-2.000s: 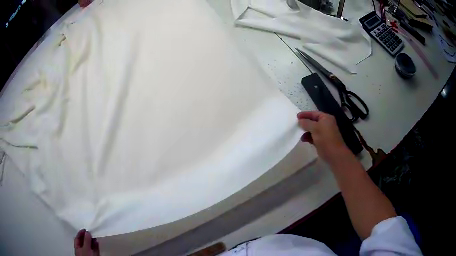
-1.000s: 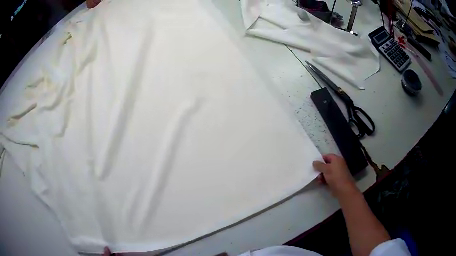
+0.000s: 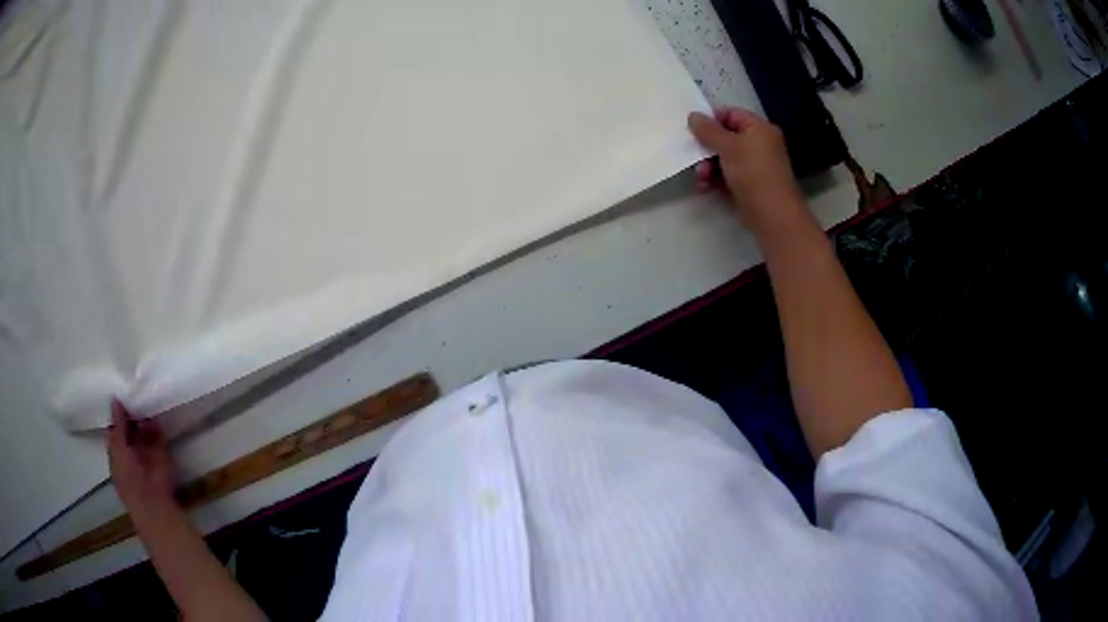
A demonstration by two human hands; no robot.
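Note:
A large cream-white fabric ply (image 3: pixel 401 158) covers the upper left of the view, with soft folds at the left. My right hand (image 3: pixel 751 152) pinches its near right corner, beside the black cloth weight (image 3: pixel 778 85). My left hand (image 3: pixel 140 456) pinches its near edge at the lower left, where the cloth bunches a little. The near edge runs between my hands with a thin shadow under it. Whether the edge touches the layers below cannot be told.
A brown wooden ruler (image 3: pixel 304 444) lies along the near table edge, partly behind my left wrist. Black shears handles (image 3: pixel 829 46) and a round dark container (image 3: pixel 967 17) are at the upper right. The table (image 3: pixel 571 286) has red edging. Dark floor lies beyond.
The view has tilted down, showing my shirt and the ruler. Both hands still hold the cloth. The edge first hung raised in a curve, then came down lower and straighter.

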